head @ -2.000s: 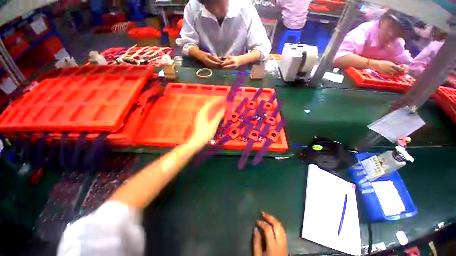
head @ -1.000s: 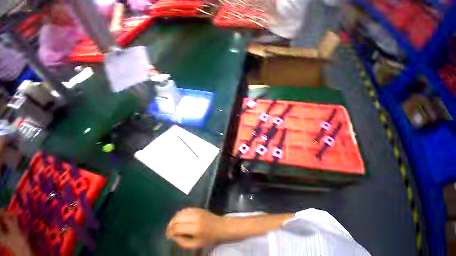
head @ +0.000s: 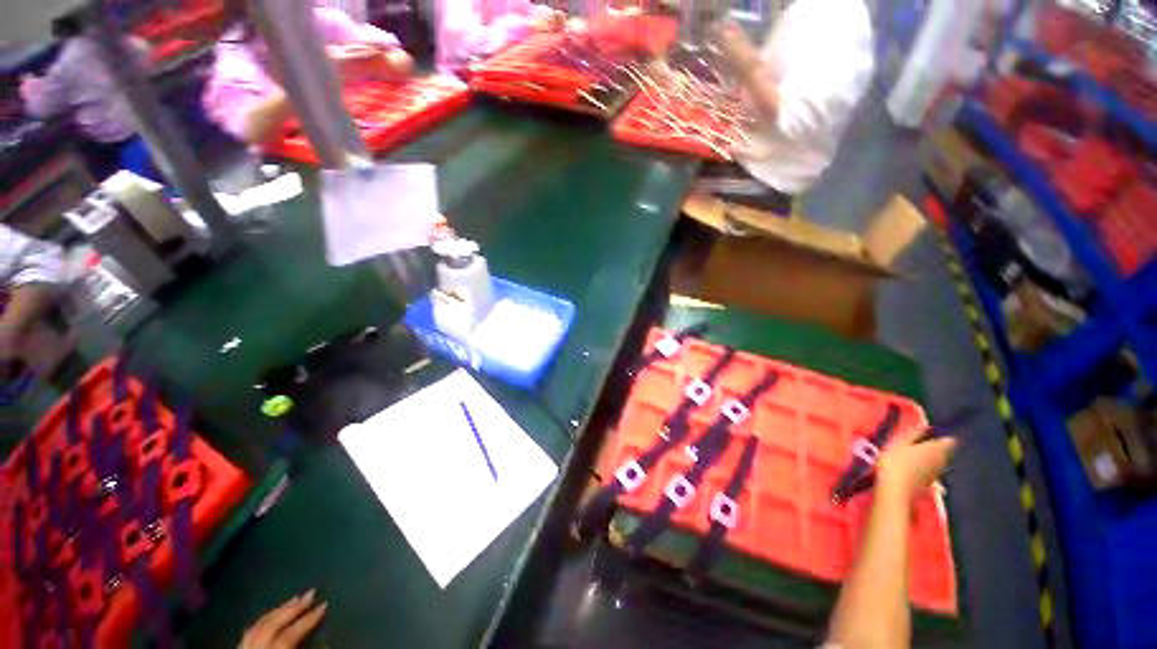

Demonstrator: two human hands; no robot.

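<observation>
A low red tray [head: 812, 437] at the right holds dark-strapped watches with pale square cases, such as one watch [head: 680, 489] in its left part. My right hand [head: 911, 463] is over the tray's right side, its fingers closed around a dark watch strap that sticks out past them; blur hides the exact grip. Another dark watch [head: 867, 453] lies just left of these fingers. My left hand [head: 282, 621] is cut off by the bottom edge, with its fingers apart over the green bench and nothing seen in them.
Purple-strap watches [head: 121, 507] fill a red tray at left. A white paper [head: 438, 507] with a blue pen [head: 478, 441], a blue basket [head: 552, 368] with a white bottle [head: 463, 285], and a metal post stand mid-bench. An open carton [head: 787, 279] is behind the low tray. People work beyond.
The view has turned from the bench toward the low tray at the right. My right hand has moved from the bench's edge to that tray and onto a watch. My left hand has come off the purple-strap watches.
</observation>
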